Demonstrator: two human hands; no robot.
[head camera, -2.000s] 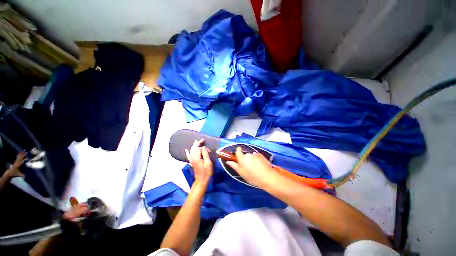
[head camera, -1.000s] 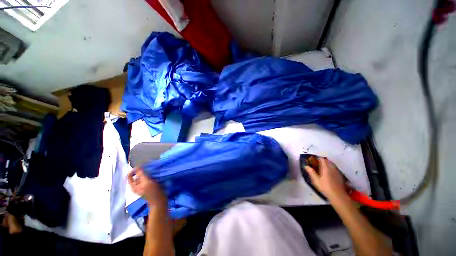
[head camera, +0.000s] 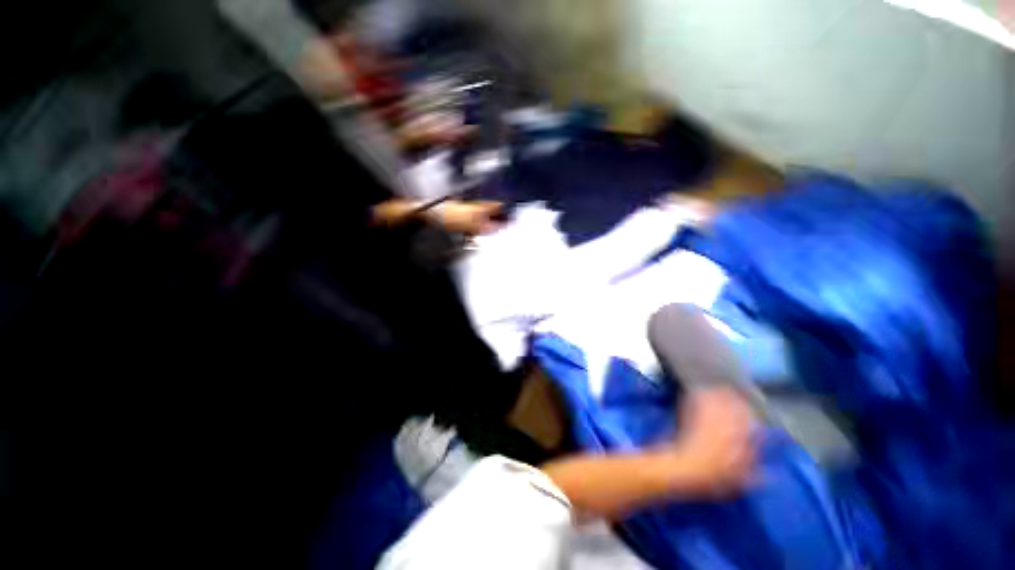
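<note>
The picture is strongly blurred. My left hand (head camera: 718, 445) is over the sleeve board and the blue garment piece (head camera: 779, 490); its fingers are too blurred to tell whether they grip the cloth. The rounded end of the grey sleeve board (head camera: 696, 345) shows bare beyond my hand. The blue garment piece lies below and beside the hand. My right hand is out of the picture, and the iron is not seen.
A heap of blue garments (head camera: 879, 278) lies at the right. Navy garments (head camera: 612, 178) and white cloth (head camera: 545, 278) are at the back. Another person's hand (head camera: 467, 216) is beside the white cloth. A dark area fills the left.
The view has swung far to the left and blurred. My right hand and the iron, set apart at the right before, have left the picture. My left hand is still at the board.
</note>
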